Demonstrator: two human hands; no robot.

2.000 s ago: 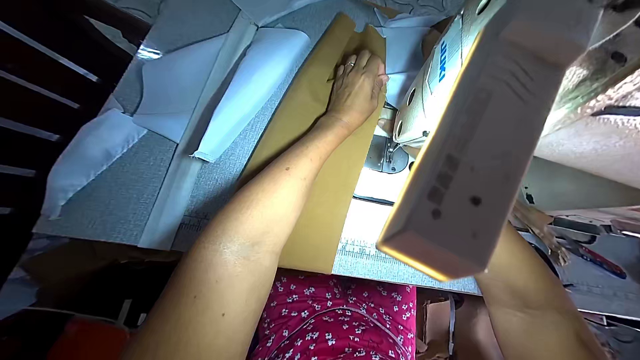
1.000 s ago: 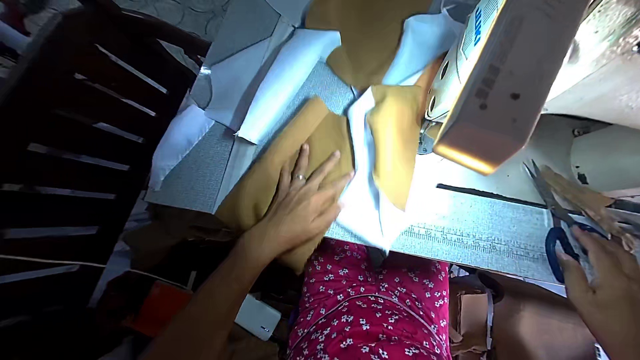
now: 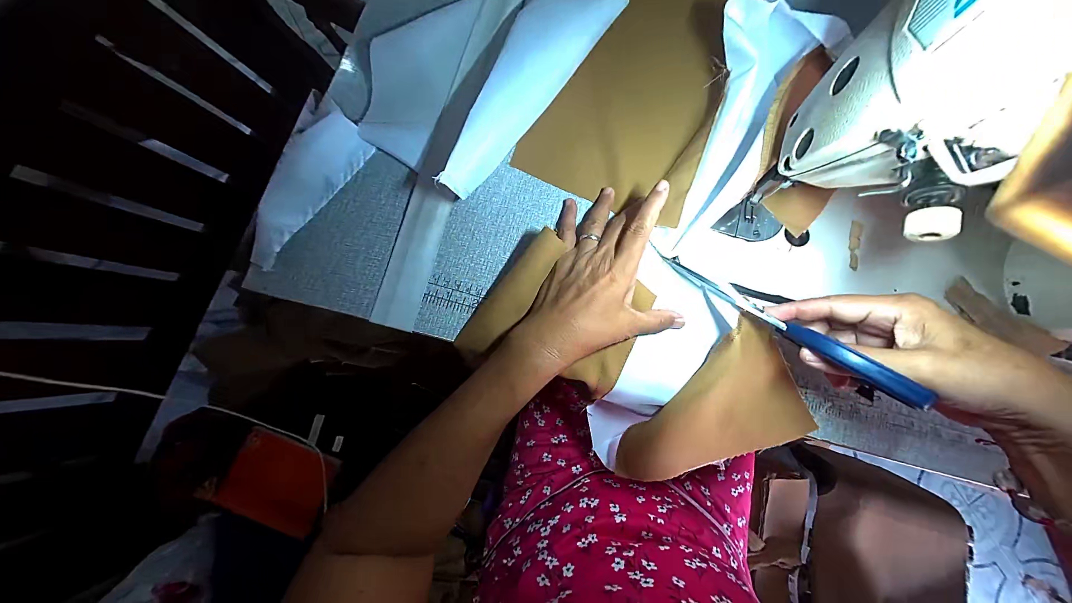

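Observation:
My left hand (image 3: 599, 280) lies flat with its fingers spread, pressing on tan fabric (image 3: 511, 293) and the edge of white fabric (image 3: 670, 335). My right hand (image 3: 904, 343) holds blue-handled scissors (image 3: 846, 356), whose blades point left across the white fabric, near the fingers of my left hand. A tan piece (image 3: 729, 402) hangs over the table's front edge onto my lap, beside the white fabric. Above my left hand lies a larger tan fabric panel (image 3: 620, 109), with another white piece (image 3: 737, 100) along its right side. The blade tips are partly hidden at the cloth.
A sewing machine (image 3: 863, 100) stands at the upper right, its presser foot by a metal plate (image 3: 748, 219). White fabric pieces (image 3: 519, 92) lie at the upper left of the table. A dark slatted wooden piece (image 3: 109, 193) is at the left. Fabric scraps (image 3: 997, 318) lie at the right.
My right hand has brought the scissors from the right side of the table to the white fabric. My left hand, earlier farther up on the tan fabric, now rests near the table's front.

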